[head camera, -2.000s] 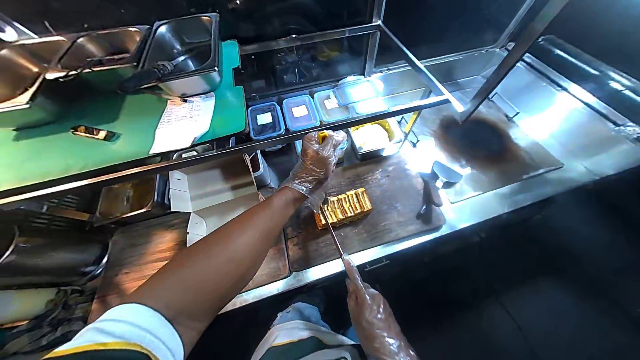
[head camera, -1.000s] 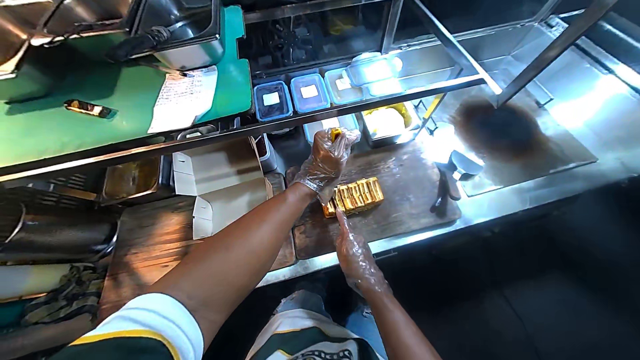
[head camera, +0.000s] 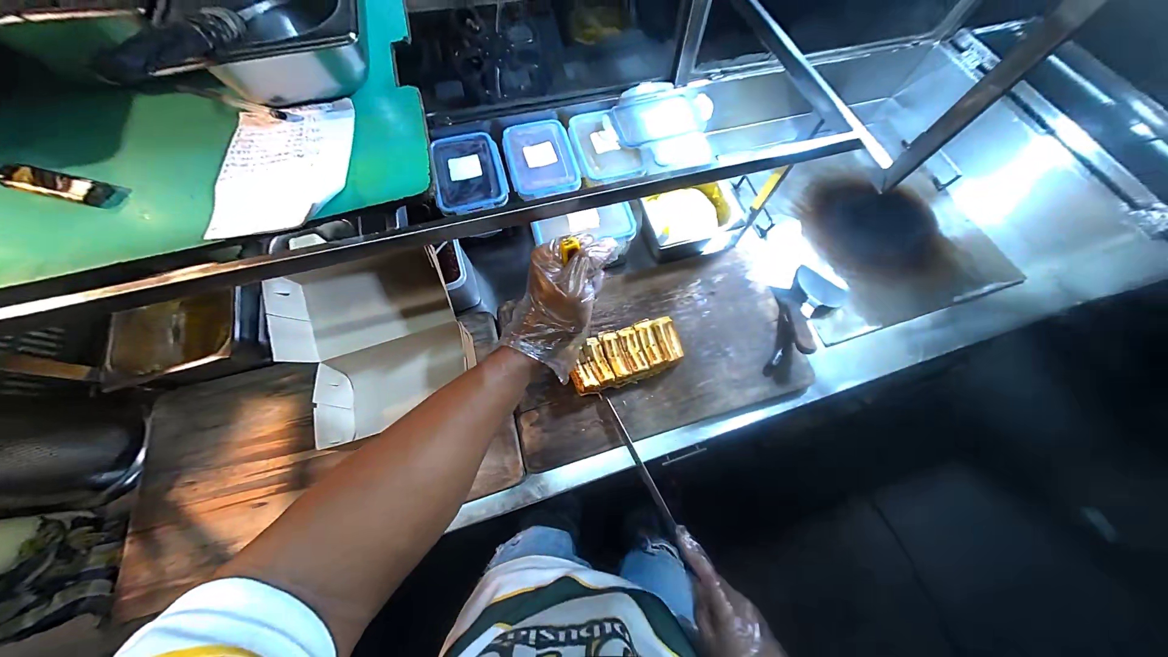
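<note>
My left hand (head camera: 561, 297), in a clear plastic glove, holds a small yellow piece of food (head camera: 570, 248) between its fingertips, above the back left part of a wooden cutting board (head camera: 730, 319). Just right of that wrist lies a row of browned, yellow food slices (head camera: 630, 354), pressed side by side in a block. My right hand (head camera: 725, 598), also gloved, grips a long knife (head camera: 639, 465) near the bottom of the view. The knife's tip reaches the front left edge of the slices. Its handle is mostly hidden in the hand.
An open cardboard box (head camera: 392, 365) stands left of the board. Lidded plastic tubs (head camera: 540, 157) line up behind the metal shelf edge (head camera: 511, 219). A metal container with yellow contents (head camera: 689, 214) sits behind the board; a dark-handled utensil (head camera: 785, 338) lies at its right, near a griddle plate (head camera: 894, 237).
My right hand was close to the slices a second ago and is now drawn back toward my body, with more of the knife showing. My left hand stays beside the slices.
</note>
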